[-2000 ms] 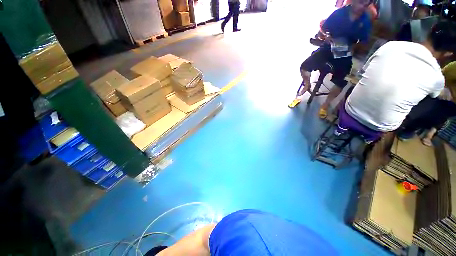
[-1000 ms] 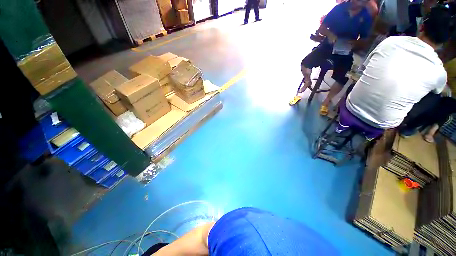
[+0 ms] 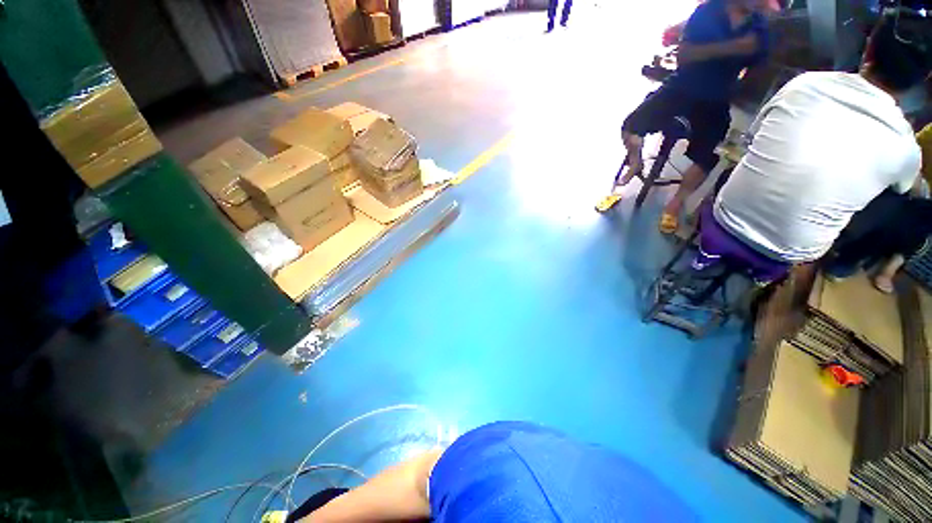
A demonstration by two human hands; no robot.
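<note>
Neither of my hands shows. Blue fabric of my clothing point(image 3: 547, 480) fills the bottom middle, with a bare limb point(image 3: 383, 497) running left from it to a black covering at the lower edge; whether this is arm or leg I cannot tell. A thin pale air hose point(image 3: 353, 417) lies in loops on the blue floor left of it. A small yellow thing point(image 3: 274, 517), cut off by the bottom edge, is beside the black covering; its kind is unclear.
A green pillar point(image 3: 210, 255) stands left beside blue stacked bins point(image 3: 184, 322). Brown cartons point(image 3: 296, 189) rest on flat board behind it. Seated people point(image 3: 818, 169) are at right, near stacked flat cardboard point(image 3: 802, 419) holding an orange-yellow item point(image 3: 842, 376). Another person's legs show far back.
The distant person has moved right and farther off. The seated person in blue has raised an arm, and the pale sheet at their lap no longer shows. The small yellow thing has appeared at the bottom edge.
</note>
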